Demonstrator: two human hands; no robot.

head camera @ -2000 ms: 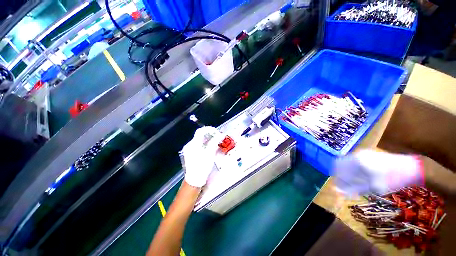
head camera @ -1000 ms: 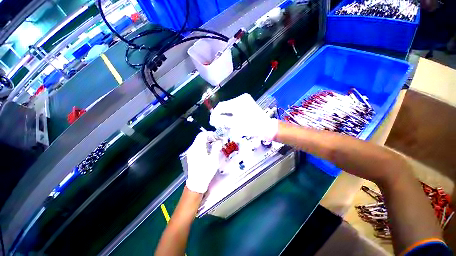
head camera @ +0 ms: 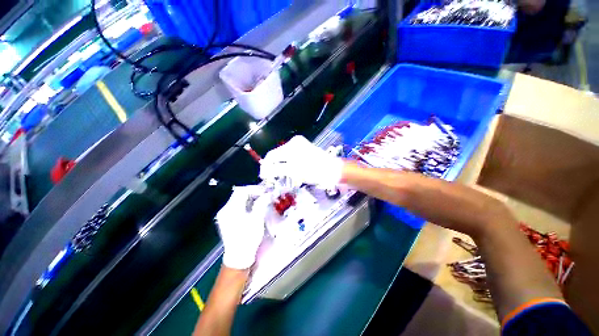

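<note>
The bench fixture (head camera: 314,252), a white-topped metal box with pale sides, sits on the green surface. Its red holder (head camera: 284,203) shows between my hands. My gloved left hand (head camera: 241,226) is at the fixture's left end, fingertips beside the holder. My gloved right hand (head camera: 301,163) is over the fixture's back part, fingers bent down. A rod part with a red end (head camera: 253,153) sticks out at the right hand's left side; the right hand seems to hold it. What lies between the fingertips is blurred, so I cannot tell what the left hand holds.
The near blue bin (head camera: 453,92) holds a heap of rod parts (head camera: 414,149). The carton (head camera: 552,154) at the right holds red-headed parts (head camera: 548,249). The dark green conveyor belt (head camera: 177,256) runs behind the fixture. A white cup (head camera: 253,88) and black cables (head camera: 161,98) are on its rail.
My right hand has moved from over the carton to the fixture, beside my left hand. Since the last earlier frame both hands have stayed there, while the whole view has shifted slightly.
</note>
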